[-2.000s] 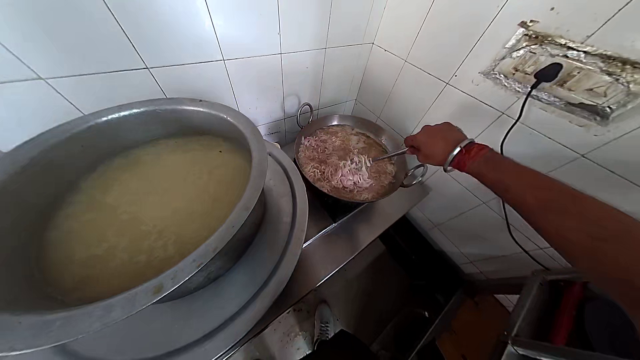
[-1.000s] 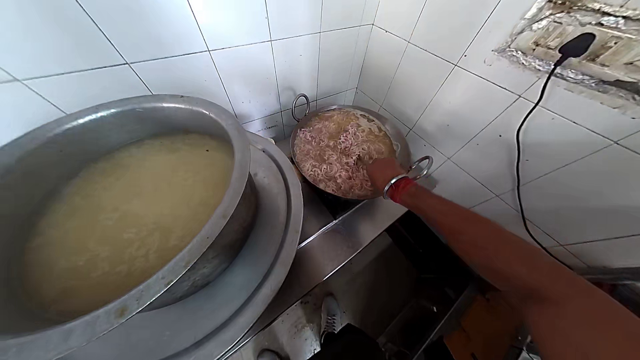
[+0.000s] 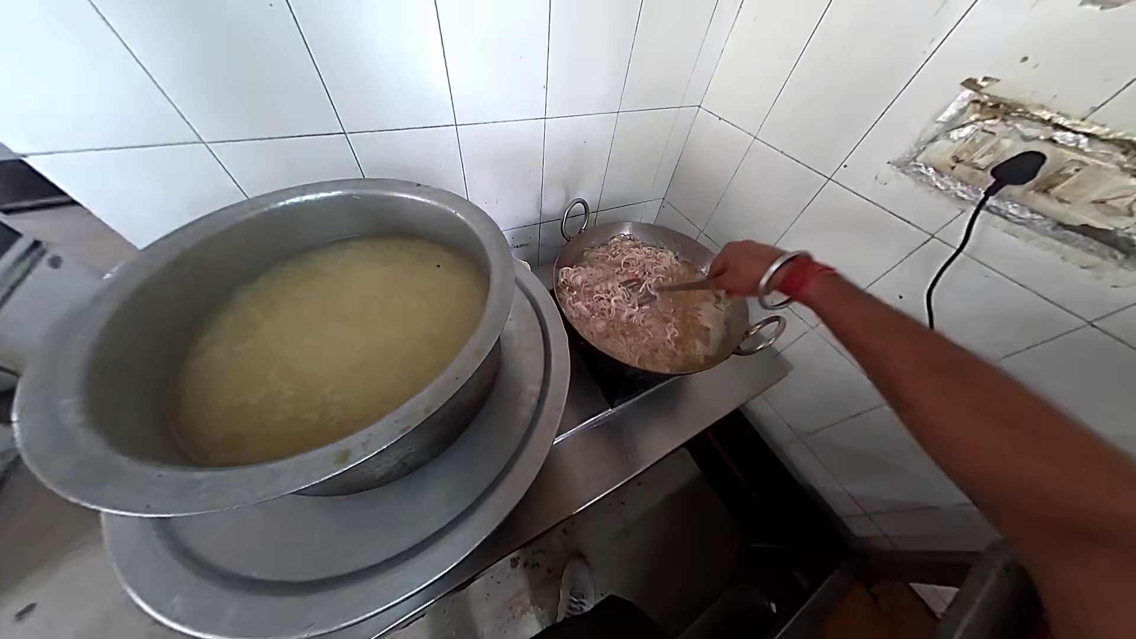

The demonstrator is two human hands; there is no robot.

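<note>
My right hand (image 3: 748, 268), with a metal bangle and red thread at the wrist, is closed around the handle of a metal utensil (image 3: 685, 286). The utensil's far end lies among pale, thin sliced pieces (image 3: 612, 282), which look like onions, in bubbling liquid. They fill a round metal kadai (image 3: 652, 232) with two ring handles, standing on a stove in the wall corner. My left hand is out of view.
A large metal pot (image 3: 355, 188) of cloudy yellowish liquid rests on a wide metal lid or tray (image 3: 541, 382) at the left. A steel counter edge (image 3: 639, 426) runs in front. A black plug (image 3: 1019, 169) with its cord hangs on the tiled wall; a shoe (image 3: 577, 587) shows below.
My right hand was low over the kadai's contents a second ago; now it is higher, beyond the right ring handle, with the utensil's shaft visible. The view has shifted left.
</note>
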